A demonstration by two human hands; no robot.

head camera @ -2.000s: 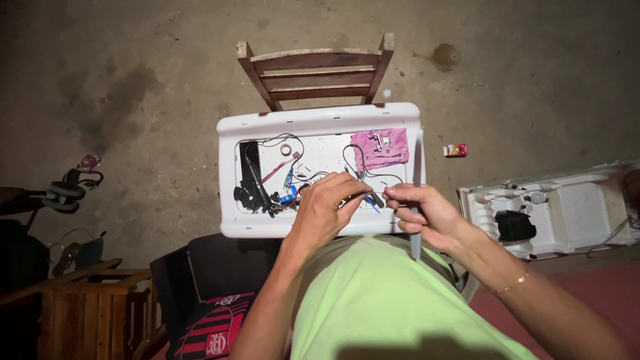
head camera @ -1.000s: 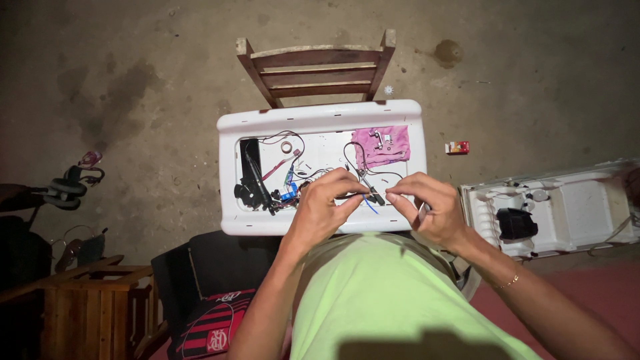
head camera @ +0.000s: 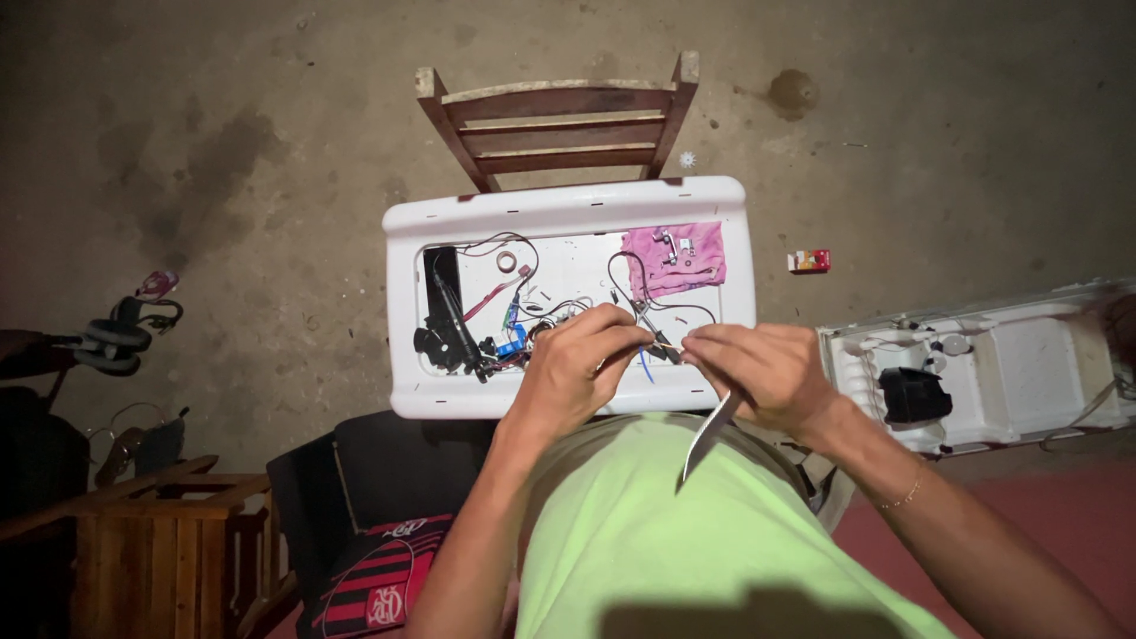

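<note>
My left hand (head camera: 581, 364) and my right hand (head camera: 763, 368) meet over the near right part of a white plastic tray (head camera: 568, 213). Between their fingertips runs a short thin piece, perhaps a wire (head camera: 666, 346), pinched at both ends. My right hand also holds a knife, its blade (head camera: 706, 435) pointing down toward my shirt. Just under the fingers lie a blue wire (head camera: 646, 366) and a dark tool partly hidden by the hands. Left of my left hand are a blue electronic module (head camera: 511, 341), tangled wires and a black device (head camera: 441, 275).
A pink cloth (head camera: 674, 257) with small metal parts and a tape roll (head camera: 506, 261) lie in the tray. Beyond it stands a wooden chair (head camera: 568, 124). A small red and white box (head camera: 808, 260) lies on the floor. At right is a white plastic panel (head camera: 1034, 364); at left, a wooden piece of furniture (head camera: 169, 532).
The knife blade in my right hand has swung from pointing up past the fingers to pointing down toward my shirt. My two hands have stayed close together over the tray.
</note>
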